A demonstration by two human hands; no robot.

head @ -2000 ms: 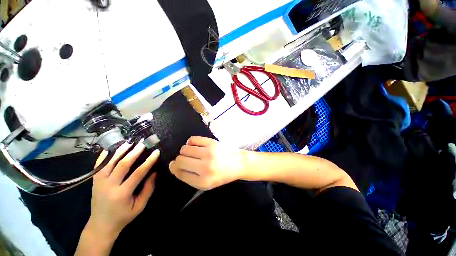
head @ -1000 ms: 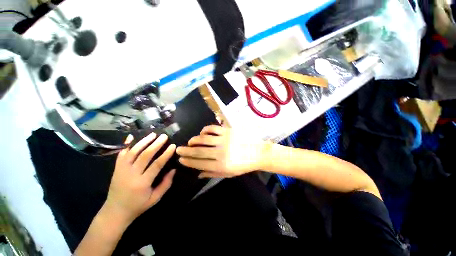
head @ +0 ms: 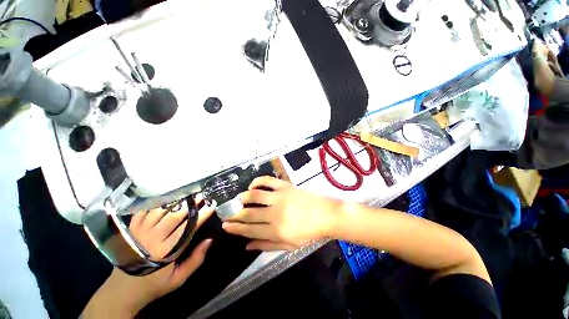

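Note:
The black cloth [head: 53, 218] lies on the left side, under and beside my left hand, and merges with the dark clothing. My left hand [head: 163, 233] lies on it with fingers spread, partly hidden behind the curved metal part of the sewing machine [head: 206, 50]. My right hand [head: 284, 212] is palm down, its fingertips beside the metal parts under the machine head [head: 231, 187]. Its thumb and whatever is under its fingers are hidden. The needle and presser foot cannot be made out.
Red-handled scissors [head: 349, 163], a tan stick [head: 390, 145] and a clear packet [head: 424, 142] lie behind my right hand. A black band [head: 330, 62] drapes over the machine head. A blue mesh basket [head: 365, 258] and a translucent bag [head: 499, 112] are at the right. Another person's arm [head: 543, 68] shows.
The view has shifted, showing more of the machine's top. My left hand now sits behind the curved metal part. My right hand has moved closer to the metal parts under the head.

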